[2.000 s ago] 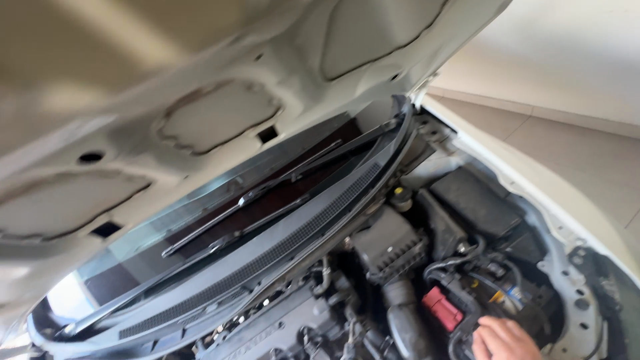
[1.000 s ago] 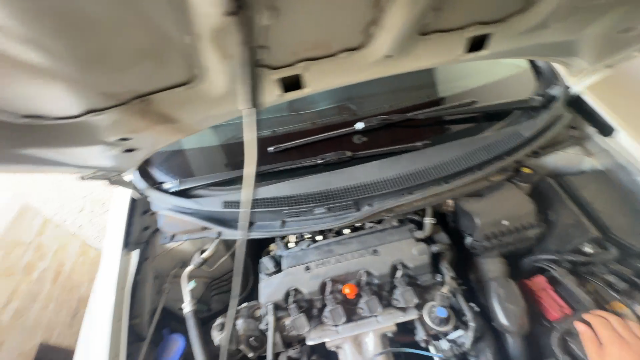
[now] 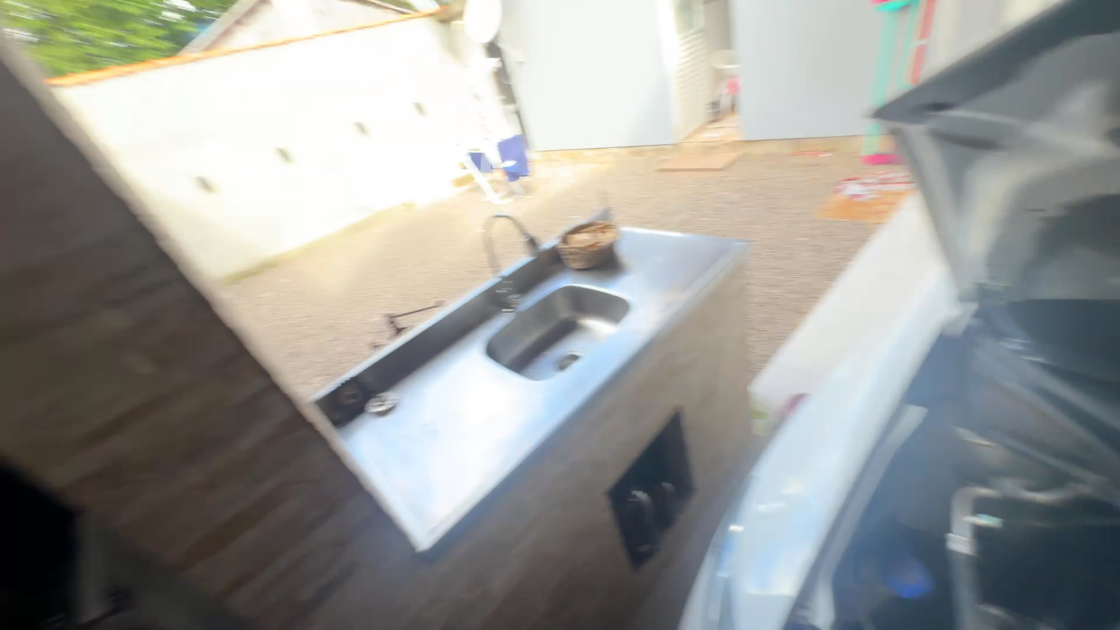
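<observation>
Neither my left hand nor my right hand shows in the head view now. At the right is the side of a car, with its white fender [image 3: 809, 446], part of the dark engine bay [image 3: 1041, 534] and the raised hood [image 3: 1050, 175] above it. To the left of the car stands a counter with a stainless steel top [image 3: 437, 446] and a sink basin [image 3: 560, 331]. A curved faucet [image 3: 512, 229] rises behind the basin, near a woven basket [image 3: 588, 245]. The picture is blurred.
A wood-toned wall or pillar [image 3: 175, 376] fills the left side. Beyond the counter lie gravel ground [image 3: 350, 302], a white wall [image 3: 262, 157], a blue folded item [image 3: 514, 157] and a doormat [image 3: 698, 162] by a doorway. The car's fender runs close to the counter's right end.
The view has swung far to the left, from the engine bay to the counter and yard. A hand of mine, at the lower right over the engine bay before, is out of sight now.
</observation>
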